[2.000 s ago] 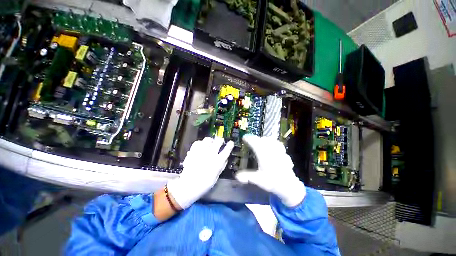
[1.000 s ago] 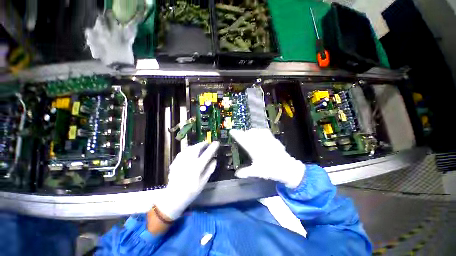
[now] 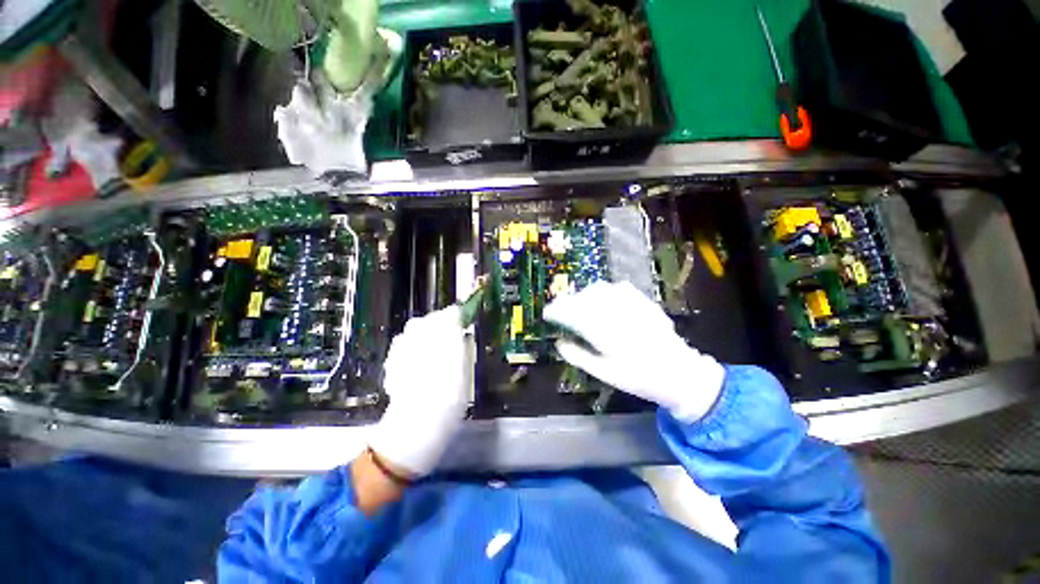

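A green circuit board [image 3: 519, 268] with yellow blocks lies in a black carrier [image 3: 519, 398] in front of me. A grey ribbed heatsink [image 3: 627, 248] stands on its right side. My left hand [image 3: 425, 382], in a white glove, has its fingertips closed on a small olive-green clamp [image 3: 472, 302] at the board's left edge. My right hand [image 3: 630, 342], also gloved, reaches over the board's lower right part with fingers bent. A green edge shows below its index finger; whether it holds this is unclear. The right fingertips partly cover the board.
Boards in carriers stand on the line left [image 3: 257, 297] and right [image 3: 838, 268]. Behind the metal rail [image 3: 730, 160] are two black bins [image 3: 465, 153] [image 3: 593, 148] with olive-green parts, an orange-handled screwdriver [image 3: 795, 128], a black box [image 3: 872, 80] and hanging white gloves [image 3: 323, 128].
My left hand has moved up to the clamp at the board's left edge and closed on it. My right hand's fingers have bent inward over the board. The camera view has shifted.
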